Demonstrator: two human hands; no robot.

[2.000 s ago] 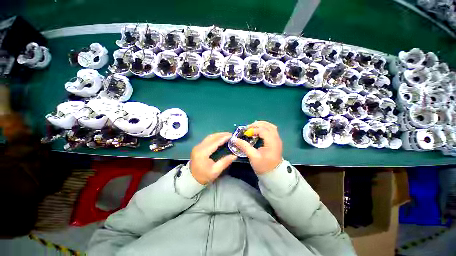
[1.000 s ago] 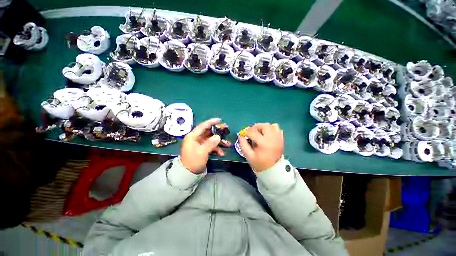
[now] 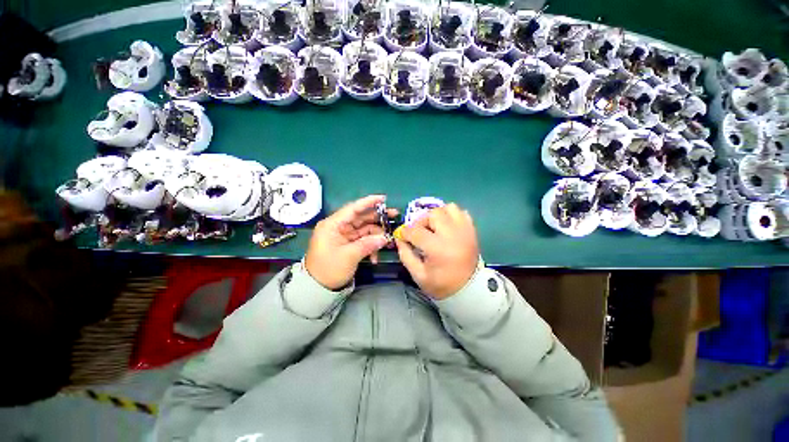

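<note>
My left hand holds a small dark circuit board upright between thumb and fingers, just above the bench's near edge. My right hand is bare, with a small yellow bit at its fingertips, touching or very near the board. A white housing shell shows behind the right fingers, on or just above the green mat, partly hidden by them. Whether wires join board and shell is too small to tell.
Housings with boards inside stand in two long rows at the back and more at right. Bare shells are stacked far right. Housings with boards hanging out cluster left. A cardboard box and a red stool are below the bench.
Two seconds ago both hands were on the shell. My left hand then moved off it with the dark board. Now my right fingers have come left to the board. The view has shifted.
</note>
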